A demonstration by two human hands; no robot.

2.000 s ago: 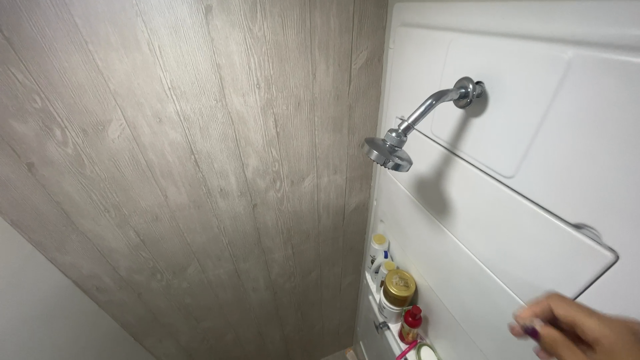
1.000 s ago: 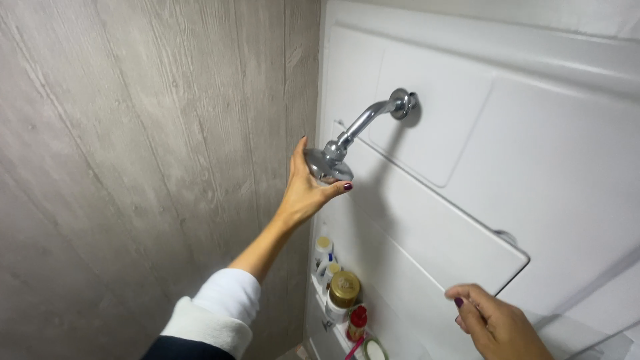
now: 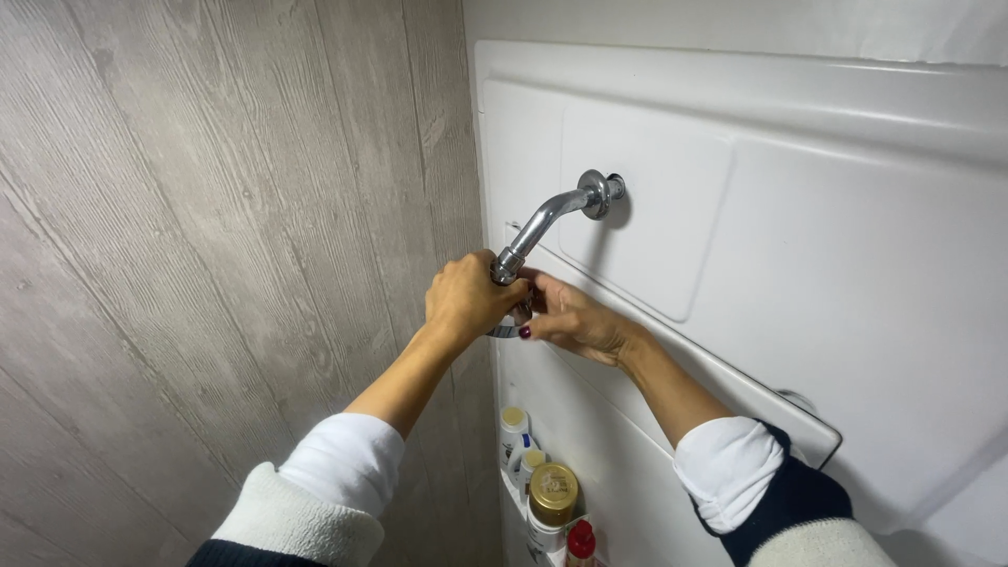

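Observation:
A chrome shower arm (image 3: 546, 220) comes out of the white wall panel and slopes down to the left, with a round flange (image 3: 594, 194) standing slightly off the wall. At its lower end is the shower head (image 3: 504, 331), mostly covered by my fingers. My left hand (image 3: 471, 295) is wrapped around the left side of the shower head, just below the chrome collar (image 3: 508, 264). From the right, my right hand (image 3: 579, 319) touches the head, its fingers behind and its thumb in front.
Below the hands, a narrow white shelf (image 3: 513, 490) holds several bottles, a jar with a gold lid (image 3: 554, 490) and a red-capped bottle (image 3: 581, 540). A wood-look wall (image 3: 236, 197) stands at the left. The white panel has a raised ledge (image 3: 756, 382) at the right.
My right hand has moved from the lower right up to the shower head. My left hand, out of view at first, came to the head and now grips it from the left side.

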